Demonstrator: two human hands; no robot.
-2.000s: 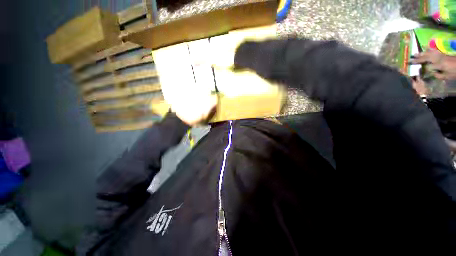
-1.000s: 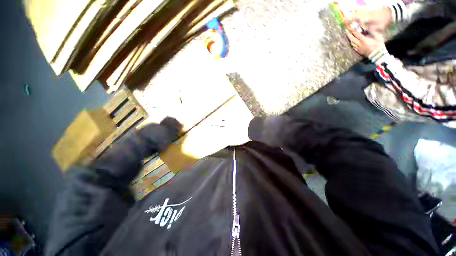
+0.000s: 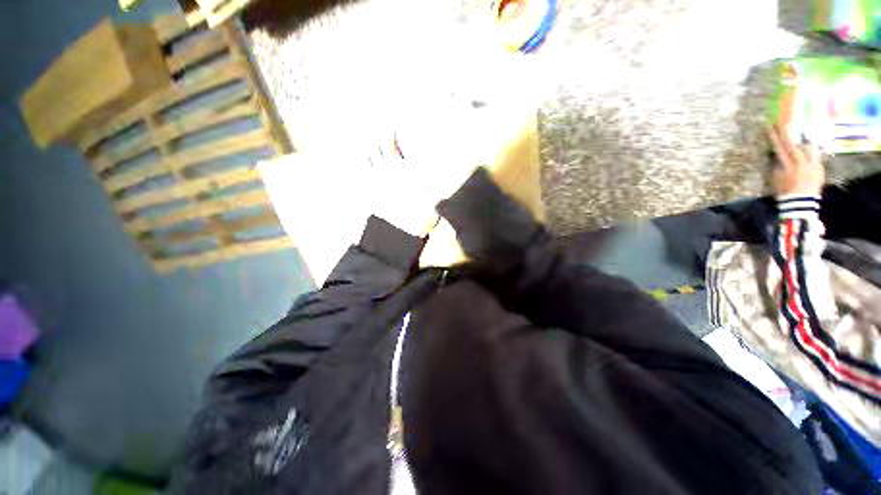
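A brown carton [image 3: 519, 162] lies at the table edge right in front of my body. Its top is mostly washed out by glare, so its flaps and seam cannot be made out. My left sleeve ends at the near side of the carton, and my right sleeve ends over its middle. My left hand and my right hand are lost in the glare beyond the cuffs; their fingers and anything in them cannot be told.
The speckled table [image 3: 628, 145] holds a blue tape dispenser [image 3: 541, 27] at the back. A co-worker's hand [image 3: 798, 166] touches a green and white product box [image 3: 836, 101] at right. A wooden pallet [image 3: 198, 160] with a closed carton [image 3: 82, 82] stands at left.
My view has turned. Both forearms have come inward, with the cuffs now close together over the carton. The co-worker's hand is now at a flat product box.
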